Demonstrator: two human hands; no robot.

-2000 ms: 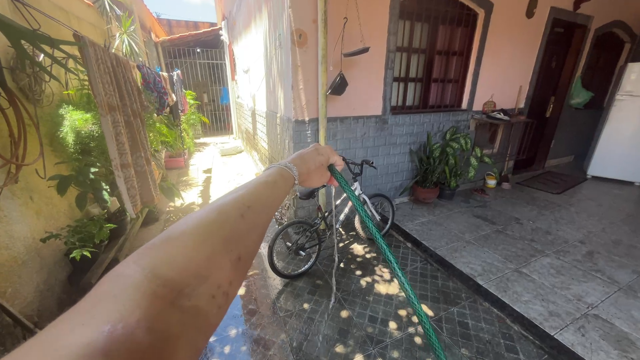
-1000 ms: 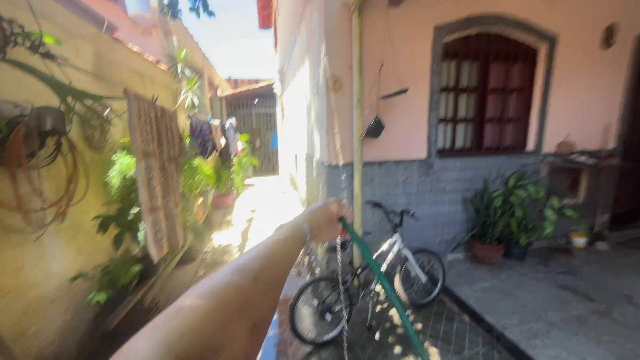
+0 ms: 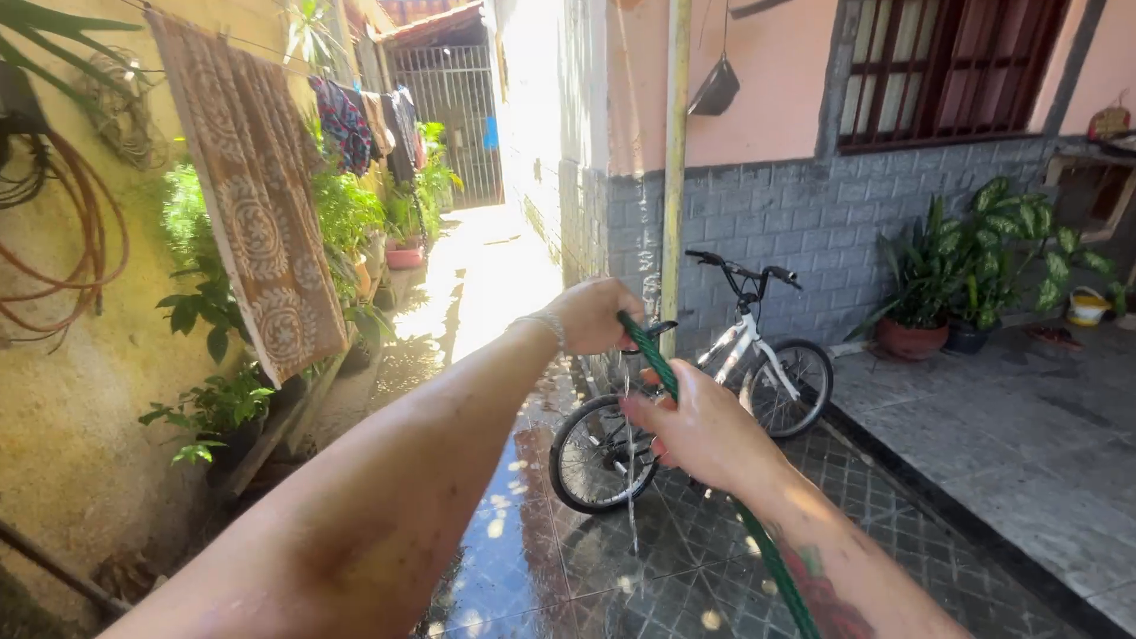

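My left hand (image 3: 596, 316) grips a green garden hose (image 3: 774, 561) near its end, with the arm stretched forward. Lower and to the right, my right hand (image 3: 701, 424) is around the same hose, which runs back beneath the right forearm. Water spurts upward near the left hand and a thin stream falls below it. Behind both hands, a white bicycle (image 3: 737, 346) with black tyres stands upright beside a pale pole (image 3: 674, 160). Its saddle and part of its frame are hidden by the hands. The dark floor tiles (image 3: 612, 555) are wet and shiny.
A patterned brown towel (image 3: 266, 213) and clothes hang on a line at left, above plants. Coiled hoses (image 3: 89, 240) hang on the yellow wall. Potted plants (image 3: 914, 333) stand by the grey brick wall at right. A raised ledge (image 3: 967, 524) edges the tiles. A barred gate (image 3: 453, 124) closes the passage.
My right hand has come into view and holds the hose below the left one. Spurting water now shows at the left hand. The view has turned toward the passage.
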